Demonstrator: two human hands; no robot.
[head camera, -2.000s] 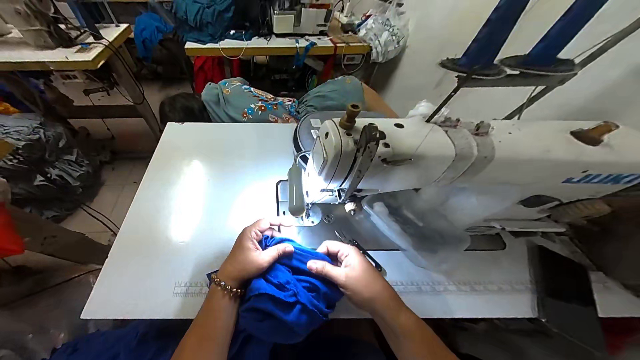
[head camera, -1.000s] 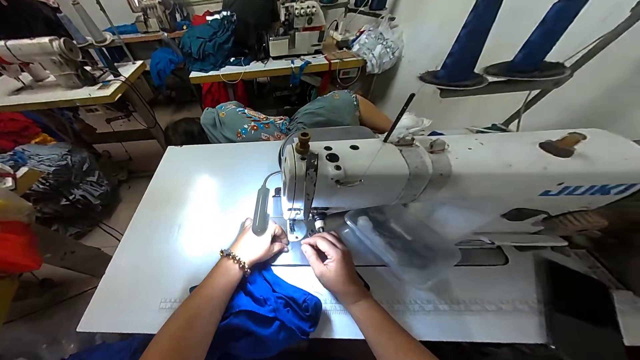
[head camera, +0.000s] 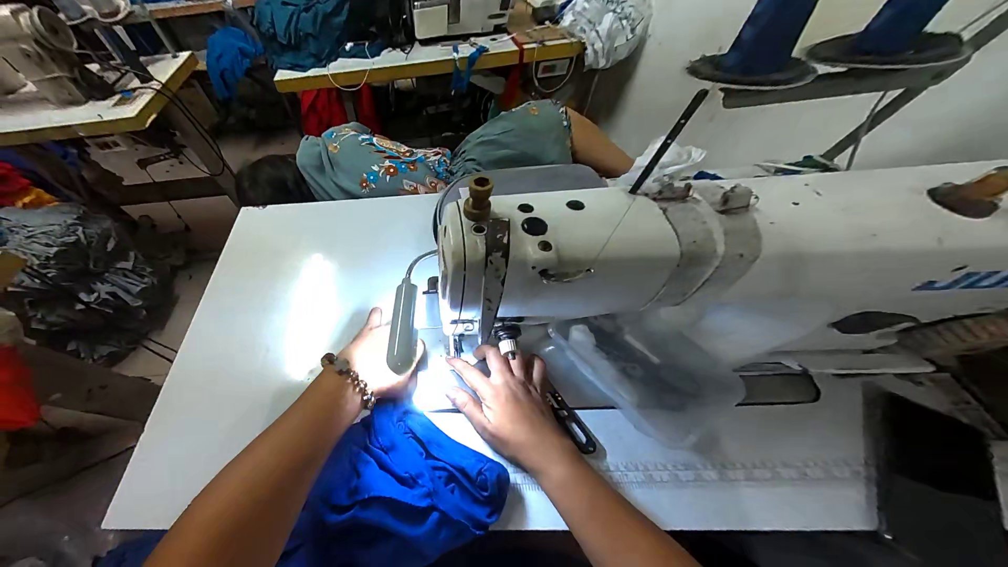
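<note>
Blue fabric (head camera: 402, 480) lies bunched on the white table of a Juki sewing machine (head camera: 583, 252), its upper end reaching the bright area below the needle. My left hand (head camera: 382, 354), with a beaded bracelet, is beside the machine head, partly behind a grey lamp (head camera: 402, 327); glare hides whether its fingers hold the fabric edge. To the right of the presser foot (head camera: 455, 345), my right hand (head camera: 504, 402) lies palm down with fingers spread near the needle area. What lies beneath its fingers is hidden. Black-handled thread snips (head camera: 572, 421) rest by its wrist.
A clear plastic container (head camera: 638, 378) stands under the machine arm. Blue thread cones (head camera: 768, 39) are on a stand at upper right. Beyond the table lies a person (head camera: 441, 157) in patterned clothing. A dark flat object (head camera: 937, 465) is at the right edge.
Both hands went from the bunched blue fabric up to the needle area. Since one second ago, my right hand has flattened and spread its fingers. The view has shifted closer to the machine.
</note>
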